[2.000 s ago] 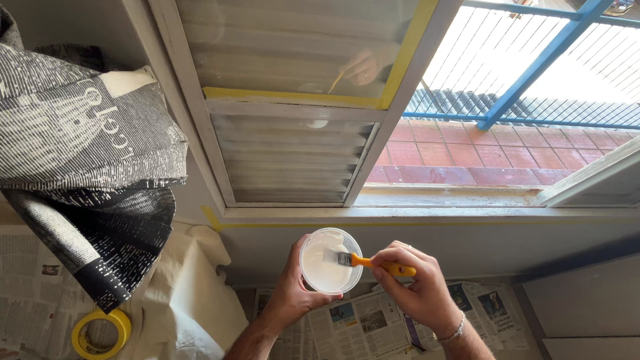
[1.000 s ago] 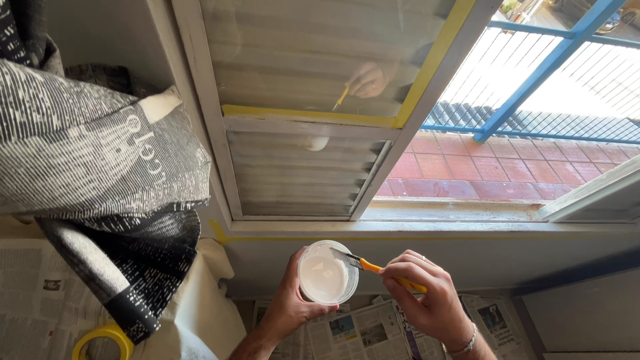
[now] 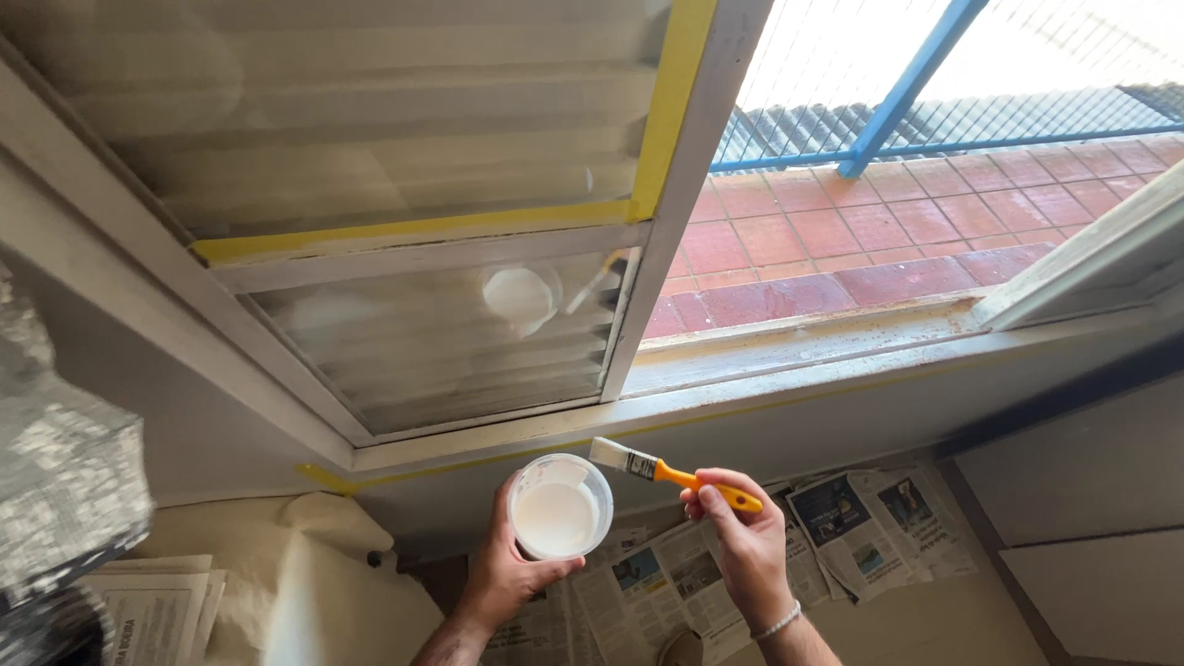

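Observation:
A clear plastic tub of white paint point(image 3: 558, 508) is held upright by my left hand point(image 3: 511, 564), thumb and fingers around its wall. My right hand point(image 3: 737, 527) grips the yellow handle of a flat paintbrush point(image 3: 652, 464). White paint coats the bristles, which are above the tub's right rim, close to the lower rail of the window frame point(image 3: 481, 430). Yellow masking tape point(image 3: 407, 233) borders the upper glass pane, and more tape runs along the wall under the frame. The lower glass pane point(image 3: 444, 342) reflects the tub and the brush.
A patterned black-and-white cloth point(image 3: 65, 472) hangs at the left. Brown covering paper point(image 3: 305, 573) lies below it. Newspapers point(image 3: 684, 578) cover part of the floor. The open window at right shows red tiles point(image 3: 832, 231) and a blue railing point(image 3: 888, 92) outside.
My right hand has lifted the brush out of the tub; its bristles were inside the tub two seconds ago. My left hand still holds the tub. The view has shifted closer to the window.

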